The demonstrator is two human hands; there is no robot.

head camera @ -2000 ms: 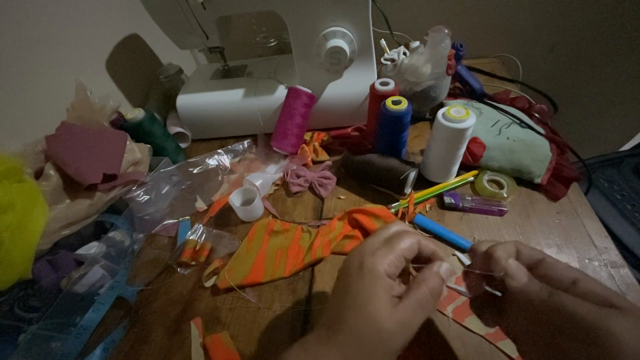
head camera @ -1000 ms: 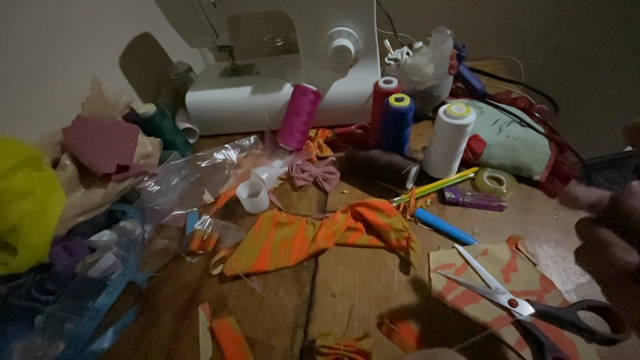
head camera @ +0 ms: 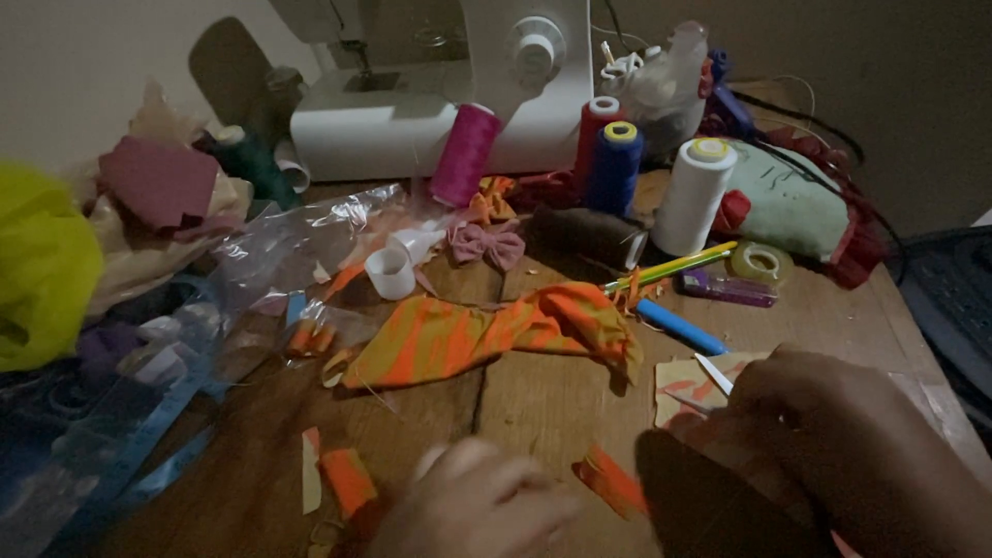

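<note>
My right hand (head camera: 798, 426) is over a pair of scissors (head camera: 714, 375), whose blades stick out to the left above a piece of patterned fabric (head camera: 670, 380); its fingers hide the handles. My left hand (head camera: 480, 500), blurred, is low in the middle, near small orange scraps (head camera: 349, 480); whether it holds anything cannot be told. Beyond it lies a gathered orange and olive fabric piece (head camera: 496, 333) on the wooden table. Another orange scrap (head camera: 612, 480) rests between the hands.
A white sewing machine (head camera: 387, 139) stands at the back. Thread cones, including a magenta one (head camera: 465, 155) and a white one (head camera: 694, 198), stand before it. A pink bow (head camera: 487, 244), blue pen (head camera: 682, 325), purple lighter (head camera: 728, 288) and tape roll (head camera: 759, 262) lie about. Plastic bags fill the left.
Two seconds ago both hands were together at the right, holding something small. They are now apart, and the right hand has come over the scissors, which lay uncovered one second ago.
</note>
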